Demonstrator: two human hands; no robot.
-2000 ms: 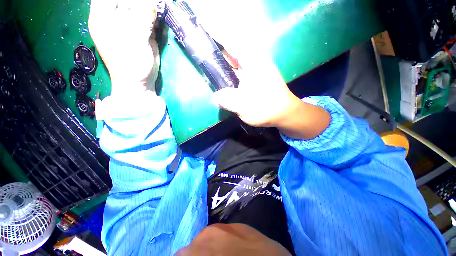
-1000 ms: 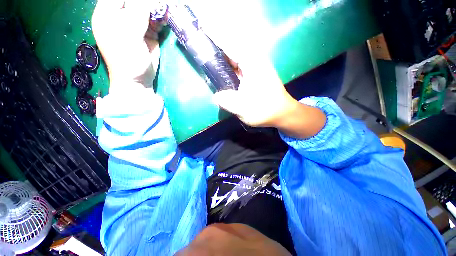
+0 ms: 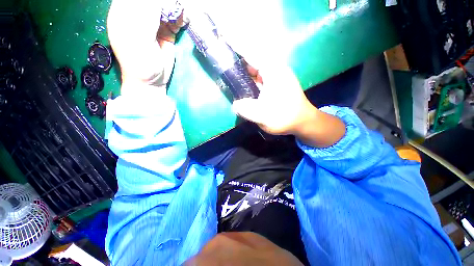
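Observation:
My right hand (image 3: 273,96) is wrapped around a thick black cylindrical power tool (image 3: 223,60), which slants up and left. Its upper end is beside a small round dark part (image 3: 171,11) at the fingers of my left hand (image 3: 140,47). Glare washes out both hands, so the exact fingertip hold and the contact between tool and part are hard to see. Several loose round black parts (image 3: 92,79) lie on the green bench (image 3: 195,119) left of my left hand.
A large black blister tray (image 3: 57,135) is at left, with a white fan (image 3: 22,221) below it. Another black tray (image 3: 434,31) is at upper right. A white-sided open box with a green circuit board (image 3: 448,106) is at right. A bright glare covers the top centre.
The whole view has shifted slightly, so the hands, tool and loose parts appear a little further right. The round part shows more clearly at the left fingers. Both holds look unchanged.

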